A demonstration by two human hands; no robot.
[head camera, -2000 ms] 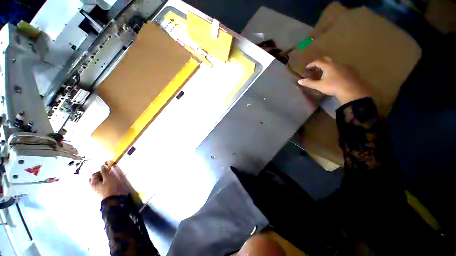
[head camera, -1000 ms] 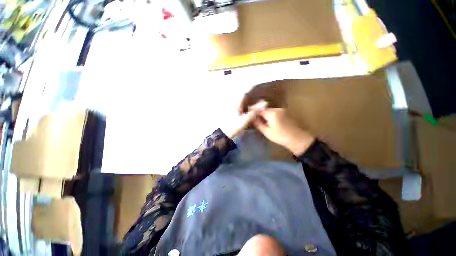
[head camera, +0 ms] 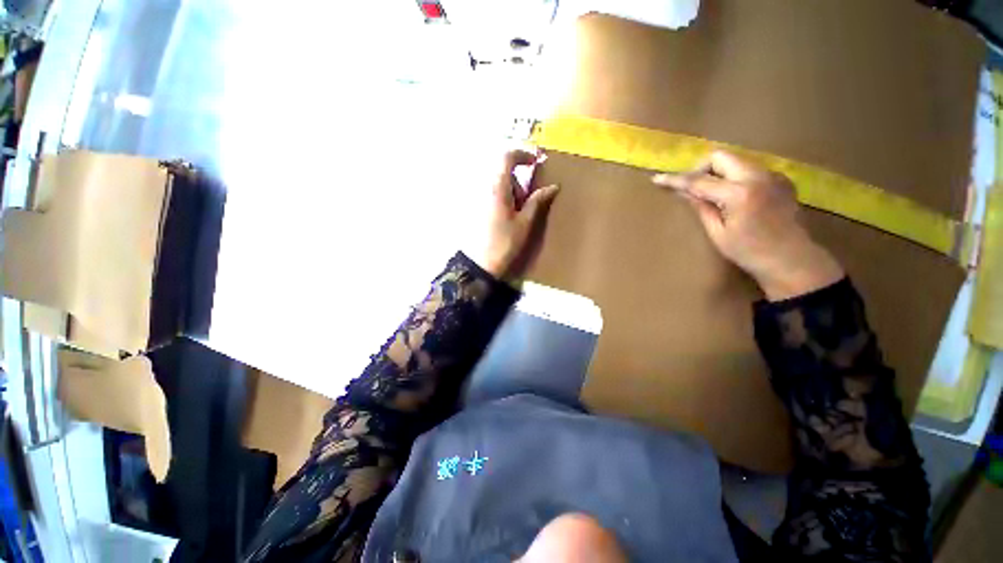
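Observation:
A near tan panel (head camera: pixel 660 297) lies against a bright yellow strip (head camera: pixel 869 200), with a far tan panel (head camera: pixel 792 77) on the strip's other side. My left hand (head camera: pixel 517 220) is at the near panel's left corner, by the strip's left end. A small pinkish-white spot shows between its thumb and fingers; what it is cannot be told. My right hand (head camera: pixel 753 220) is over the near panel's upper edge, just below the strip, fingers bunched and pointing left. Whether it holds a slim thing is unclear. Glare hides the needle area.
The white machine table (head camera: pixel 319 220) is washed out by glare. A red logo (head camera: pixel 432 10) shows at the top edge. Brown stacked panels (head camera: pixel 99 253) stand at the left, with another cut piece (head camera: pixel 121 407) below. Yellow pads (head camera: pixel 988 275) are at the right edge.
The near panel has moved up against the yellow strip and covers the black marks. My hands, together a second ago, are now apart at its upper edge. The view has shifted closer.

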